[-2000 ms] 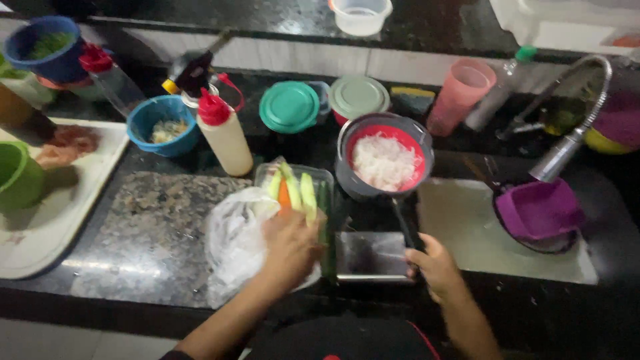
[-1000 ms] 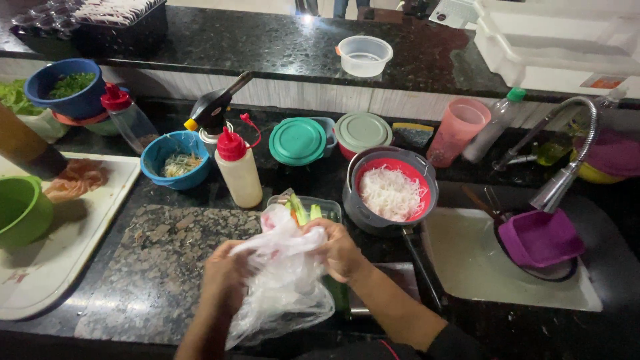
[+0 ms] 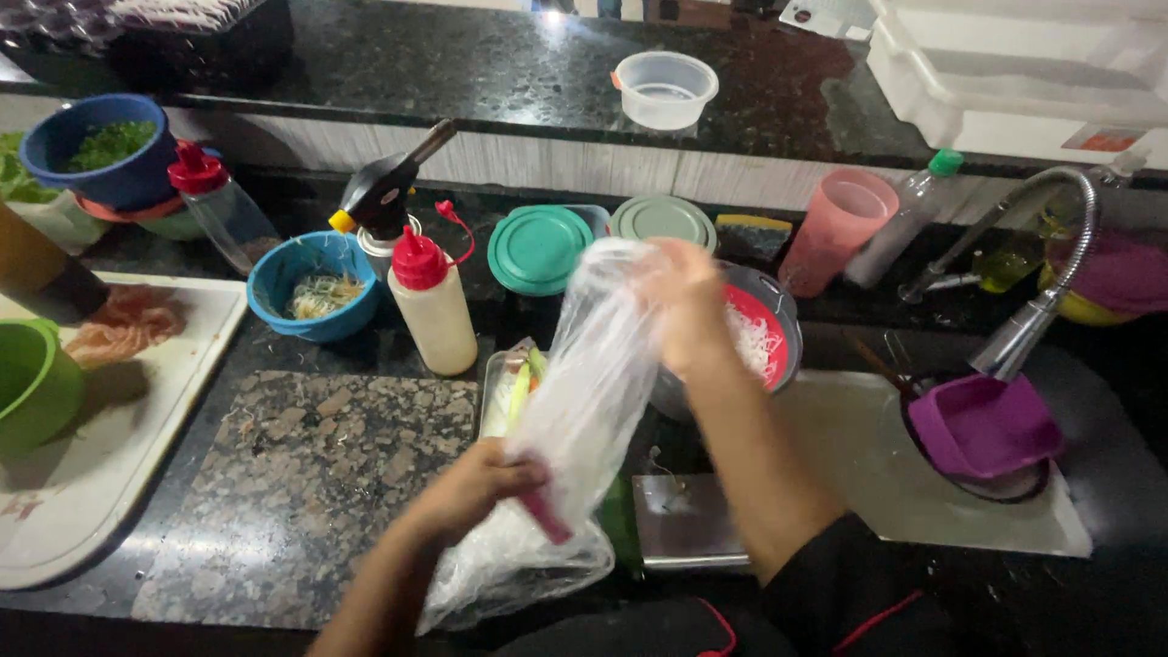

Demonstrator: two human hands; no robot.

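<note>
A clear plastic bag (image 3: 598,383) is stretched between my hands. My left hand (image 3: 497,479) grips its lower part, beside something dark red in or behind the plastic. My right hand (image 3: 680,301), blurred, holds the bag's upper end in front of the grey pot (image 3: 787,301). The pot holds a red strainer with white shreds (image 3: 753,338). Behind the bag, a clear tray (image 3: 493,401) holds pale green and orange vegetable sticks (image 3: 520,388). More crumpled plastic (image 3: 520,570) lies below my left hand. A flat metal-topped device (image 3: 689,520) sits under my right forearm.
At the left are a white cutting board (image 3: 173,383), a green bowl (image 3: 32,388) and a blue bowl (image 3: 310,287). A squeeze bottle (image 3: 433,319) and a blowtorch (image 3: 383,192) stand behind the granite slab (image 3: 319,474). To the right are a faucet (image 3: 1013,342) and a purple container (image 3: 985,424).
My right hand has let go of the pot's handle, seen held in the oldest frame, and now holds the bag. Since the last frame it has risen and the bag is stretched out.
</note>
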